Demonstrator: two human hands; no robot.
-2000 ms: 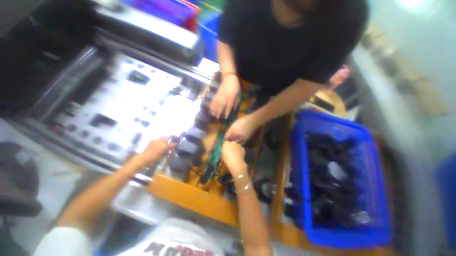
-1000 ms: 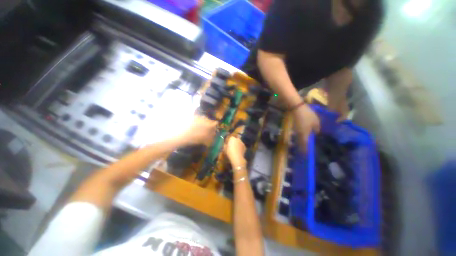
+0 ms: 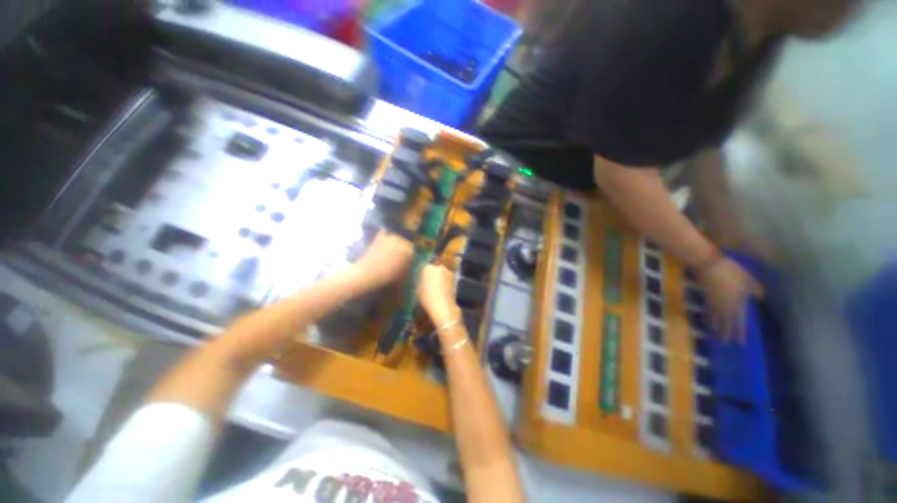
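The orange fixture tray (image 3: 364, 376) lies in front of me with rows of black power adapters (image 3: 476, 257) along both sides. A green connector board (image 3: 448, 187) runs down its middle. My left hand (image 3: 389, 255) is at the left edge of the board, palm down. My right hand (image 3: 436, 293) is at the board's right side, close to my left hand. The fingertips of both hands are blurred among thin black cords, so what they hold cannot be told.
The white machine bed (image 3: 226, 216) is at left. A second orange fixture (image 3: 590, 437) with empty dark nests is at right. A coworker's hand (image 3: 726, 295) touches a blue bin (image 3: 752, 393). Another blue bin (image 3: 433, 49) is at the back. Metal rails with round parts (image 3: 511, 314) lie between the fixtures.
The coworker and the right blue bin have moved right, uncovering the second fixture's nests. My hands left the places of two seconds ago; both are now together at the board's middle.
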